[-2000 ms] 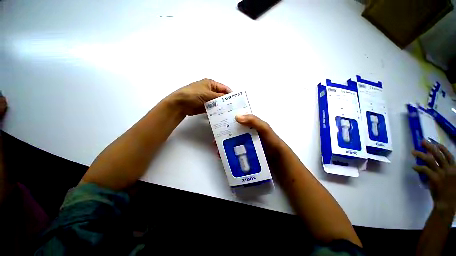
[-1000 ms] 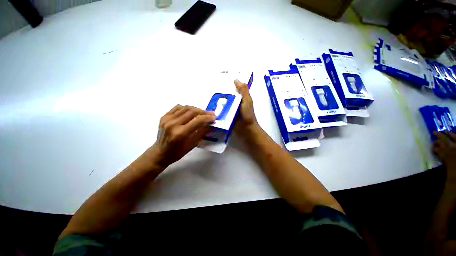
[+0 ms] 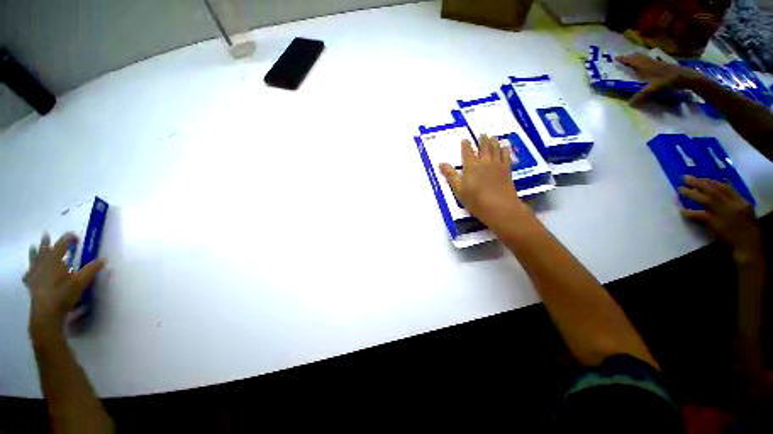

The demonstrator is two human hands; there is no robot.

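Observation:
Three white and blue retail boxes lie side by side at the right of centre, flaps open at both ends: the left one [image 3: 438, 156], the middle one [image 3: 486, 113] and the right one [image 3: 541, 102]. My right hand [image 3: 485, 180] lies flat over the left and middle boxes, fingers apart, hiding much of the left one's front. Another retail box [image 3: 93, 233] is at the far left under my left hand [image 3: 56, 278]. My left fingers spread over its front and my thumb is at its blue side. Its lower end is blurred.
A black phone [image 3: 295, 63] and a clear stand [image 3: 242, 48] are at the back. A black cylinder [image 3: 27, 82] is back left. At right, another person's hands touch blue trays [image 3: 678, 161] and a flat carton [image 3: 612, 75]. A brown carton [image 3: 487, 12] is behind.
The box from between my hands is now at the far left with my left hand. My right hand has moved right onto the waiting boxes. The view has shifted.

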